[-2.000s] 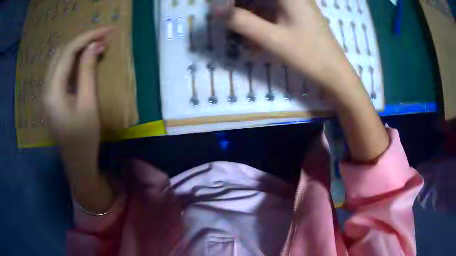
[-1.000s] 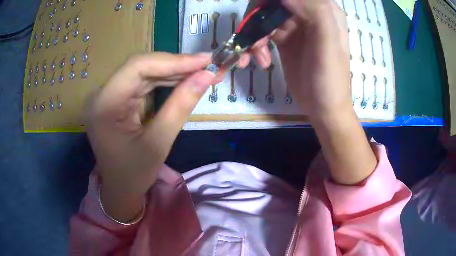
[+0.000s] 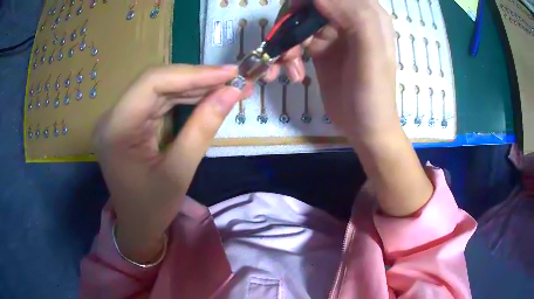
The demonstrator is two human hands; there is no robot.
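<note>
My left hand (image 3: 167, 120) pinches a small silver metal piece (image 3: 238, 82) between thumb and index fingertip. My right hand (image 3: 357, 70) is shut around pliers (image 3: 293, 30) with black handles and red edging. The pliers' metal jaws point down-left and are at the silver piece; whether they grip it I cannot tell. Both hands are above the white foam tray (image 3: 234, 142), which has rows of tan dumbbell-shaped slots, many with silver ends. My right hand hides part of the tray.
A brown cardboard board (image 3: 117, 117) with rows of silver pieces lies at the left. A green mat (image 3: 486, 87) shows at the right with a blue pen (image 3: 478, 29) and a pale paper note (image 3: 468, 6). Another brown board (image 3: 518, 58) and a person's pink sleeve (image 3: 518, 216) are at the right edge.
Two seconds ago my left hand was over the cardboard board and my right hand over the tray. They have come together at the silver piece. Over the last second they have barely moved.
</note>
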